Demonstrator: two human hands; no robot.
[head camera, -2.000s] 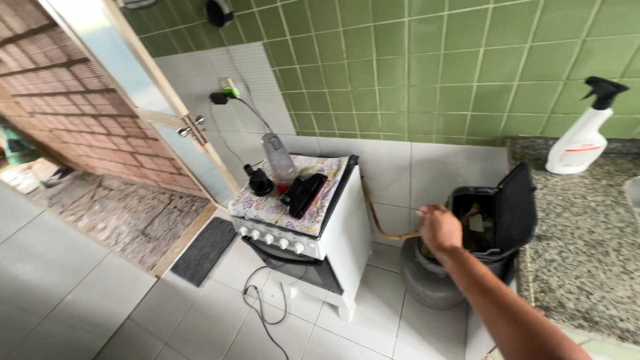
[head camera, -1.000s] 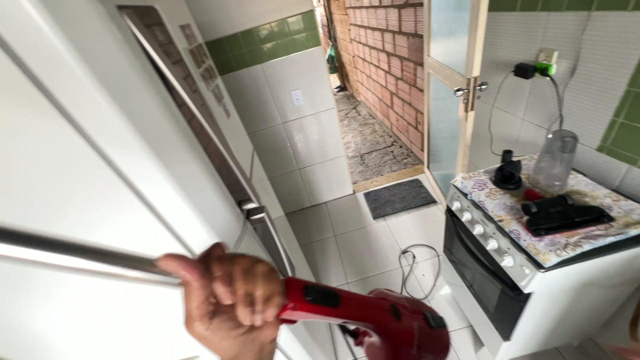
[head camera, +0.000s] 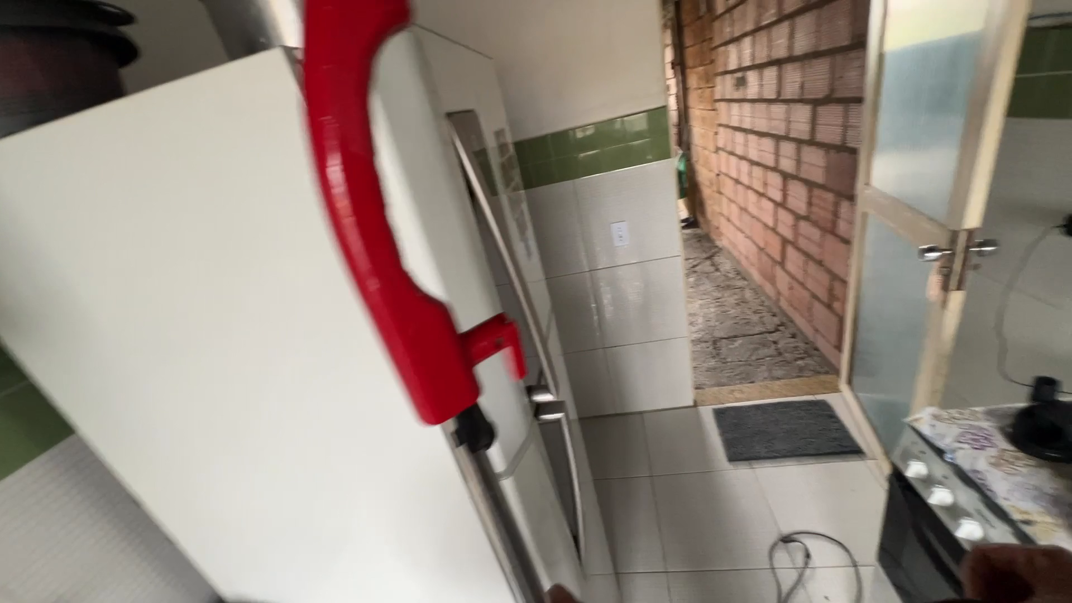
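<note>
A red plastic handle (head camera: 360, 226) with a small red hook rises large in front of me. Its lower end joins a metal tube (head camera: 502, 519), which slants down to the bottom edge. Only a fingertip of my left hand (head camera: 561, 595) shows, against the tube at the bottom edge; the rest of that hand is out of view. My right hand (head camera: 1017, 576) is dark, blurred and cut off at the bottom right corner, in front of the stove (head camera: 930, 494). Its fingers cannot be made out. A black attachment (head camera: 1043, 427) stands on the stove's floral cover.
A white refrigerator (head camera: 167, 276) with long metal handles fills the left side. Beyond it, a doorway with a frosted glass door (head camera: 909, 167) leads to a brick-walled passage. A grey mat (head camera: 787, 430) lies before the doorway. A dark cable (head camera: 808, 548) loops on the tiled floor.
The view has swung left from the bin and stove to the refrigerator. One second ago a hand gripped beside the red vacuum body low in view; now the red handle stands upright above the tube.
</note>
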